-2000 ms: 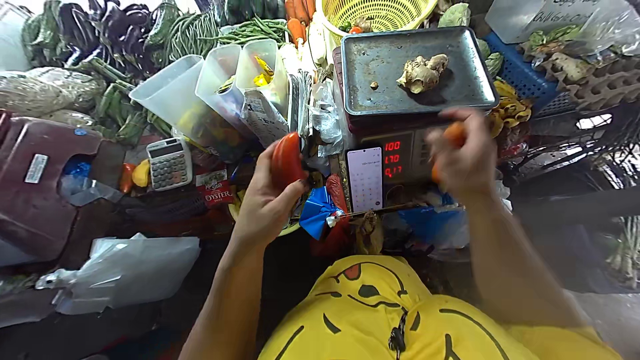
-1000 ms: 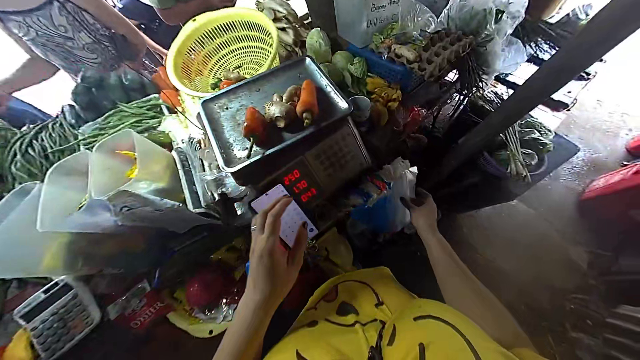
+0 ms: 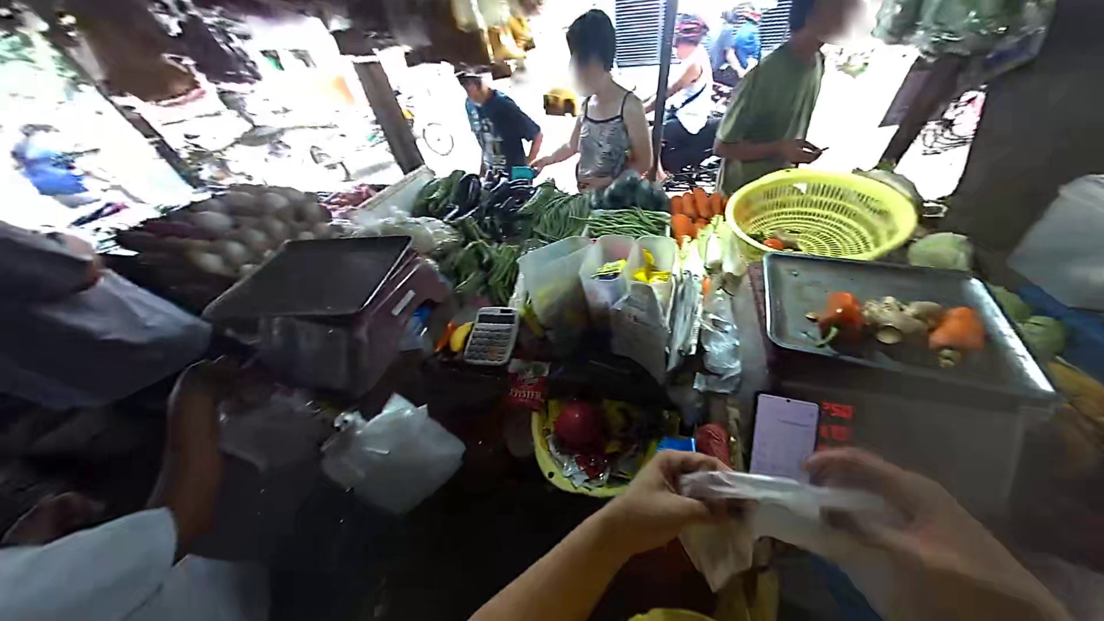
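Between my two hands is a thin, translucent plastic bag (image 3: 776, 509), its rim blurred by motion. My left hand (image 3: 668, 504) grips its left side; my right hand (image 3: 897, 517) is on its right side, its fingertips blurred. Just beyond, a phone (image 3: 783, 435) with a lit screen leans near the front of a digital scale (image 3: 931, 423) with red digits. On the scale's metal tray (image 3: 871, 358) lie a red-orange pepper or carrot piece (image 3: 841, 315), a ginger root (image 3: 893, 319) and a carrot (image 3: 957, 329).
A yellow plastic basket (image 3: 824, 216) stands behind the tray. Left of my hands are a small yellow basket (image 3: 552, 461), a calculator (image 3: 492, 335), clear containers (image 3: 604, 285) and a tied plastic bag (image 3: 392, 453). A co-worker's arm (image 3: 194, 448) reaches in beside a second scale (image 3: 319, 285). Customers stand beyond the vegetables.
The view has swung up and left. My left hand has left the phone and now holds a plastic bag with my right. The orange vegetables, in my hands two seconds ago, lie on the tray.
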